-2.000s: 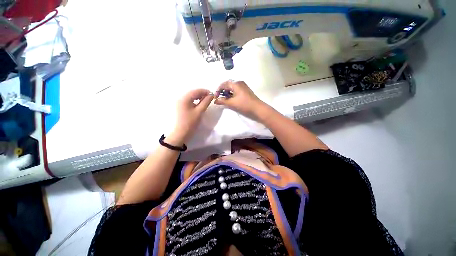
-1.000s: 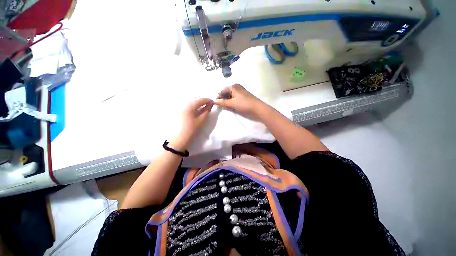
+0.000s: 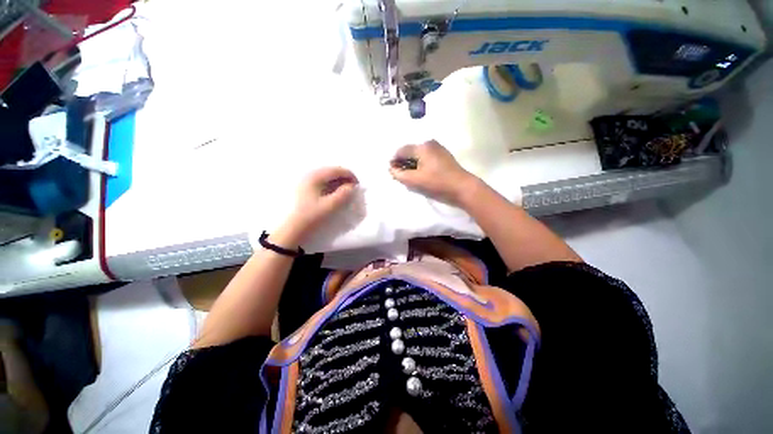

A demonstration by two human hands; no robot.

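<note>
White cloth (image 3: 373, 222) lies overexposed over the table's front edge and reaches my lap; its outline on the table is hard to see. My left hand (image 3: 326, 197) is over the cloth with thumb and fingertips together, pinching the cloth. My right hand (image 3: 434, 172) is a little to the right, fingers curled around a small dark tool (image 3: 407, 163), seemingly thread snips. A gap separates the two hands. The sewing machine (image 3: 559, 44) stands beyond them, with its needle area (image 3: 392, 91) above and between the hands.
Blue-handled scissors (image 3: 513, 80) lie behind the needle area. A black tray of small bits (image 3: 648, 141) is at the right table end. The grey table edge (image 3: 182, 256) runs in front. Blue and dark machine parts (image 3: 55, 182) and red cloth (image 3: 80, 13) are at the left.
The hands have moved apart, where their fingertips met before. The cloth between them is spread. The whole view has shifted, with the machine now further right.
</note>
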